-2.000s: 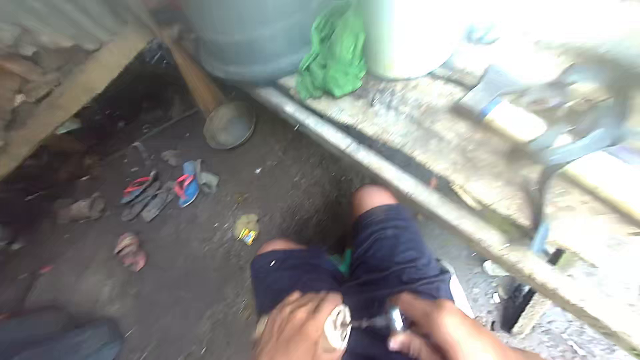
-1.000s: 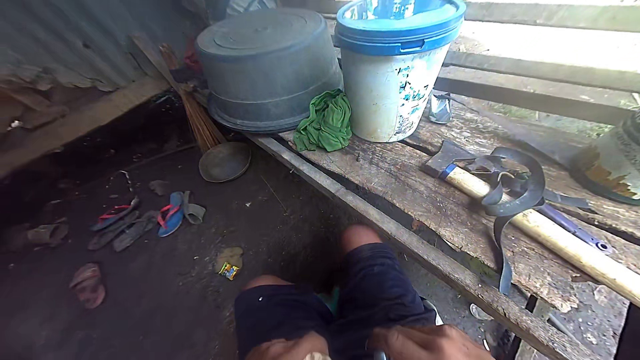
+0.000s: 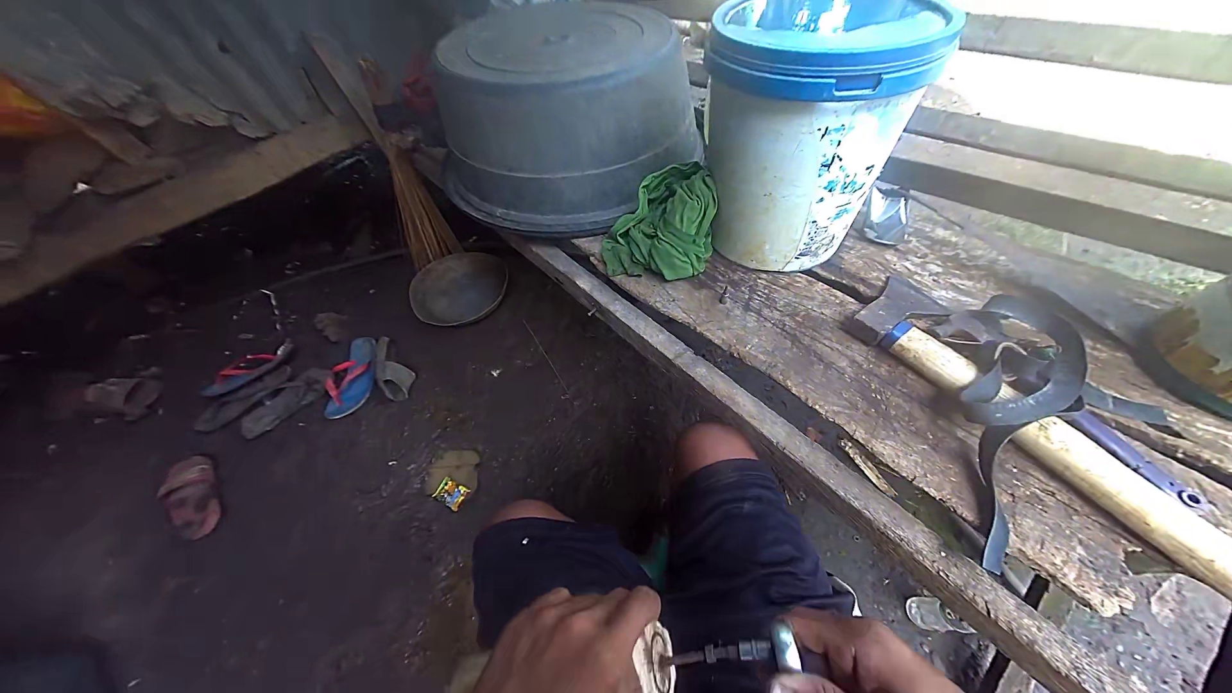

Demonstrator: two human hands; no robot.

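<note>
At the bottom centre, my left hand [image 3: 576,643] is closed around a pale round wooden piece [image 3: 655,660], whose end faces right. My right hand [image 3: 852,654] grips a tool with a shiny metal ring [image 3: 786,648]. From it a thin dark metal shaft [image 3: 720,654] runs left and meets the middle of the wooden end. Whether the tip is inside the wood cannot be told. Both hands are over my lap, between dark blue shorts. The lower parts of both hands are cut off by the frame edge.
On the rough wooden bench [image 3: 799,356] at right are an axe-like tool [image 3: 895,308] with a wooden handle, a rubber strap [image 3: 1044,385], a blue-lidded bucket [image 3: 808,173], a green cloth [image 3: 666,223] and an upturned grey tub [image 3: 568,115]. Flip-flops [image 3: 352,377] and a pan [image 3: 458,288] are on the ground.
The view has tilted and shifted. Both hands, lower and mostly cut off one second ago, show more fully now, with the shaft between them visible as it was two seconds ago.
</note>
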